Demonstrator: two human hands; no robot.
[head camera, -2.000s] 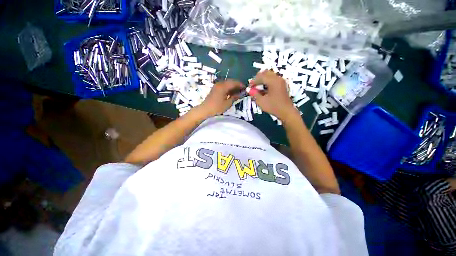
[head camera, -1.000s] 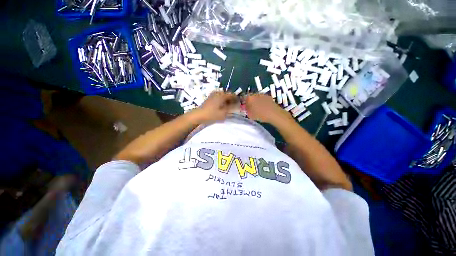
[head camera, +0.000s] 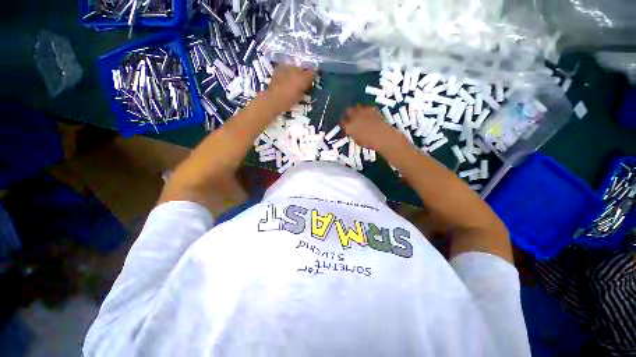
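My left hand (head camera: 291, 82) is over the upper edge of the left white pile, near the clear bag; its fingertips are too blurred to tell what they hold. My right hand (head camera: 364, 124) is over the dark green bench between the two white piles, fingers bent; I cannot tell whether it holds anything. White sleeves (head camera: 427, 104) lie loose in a pile right of my right hand, and more lie between and below my hands. Metal tubes (head camera: 216, 52) lie in a heap left of my left hand. A thin pin (head camera: 325, 111) stands or lies between my hands.
A blue tray (head camera: 193, 111) of metallic pieces is at left, another behind it. A small clear container (head camera: 57, 63) is far left. A clear poly bag (head camera: 418, 28) lies behind the piles. A clear plastic box (head camera: 551, 122) and empty blue tray (head camera: 547, 206) are right. Striped clothing shows lower right.
My hands were together in front of my chest and have parted. My left hand has moved forward and left to the pile's top; my right hand has moved slightly forward and right.
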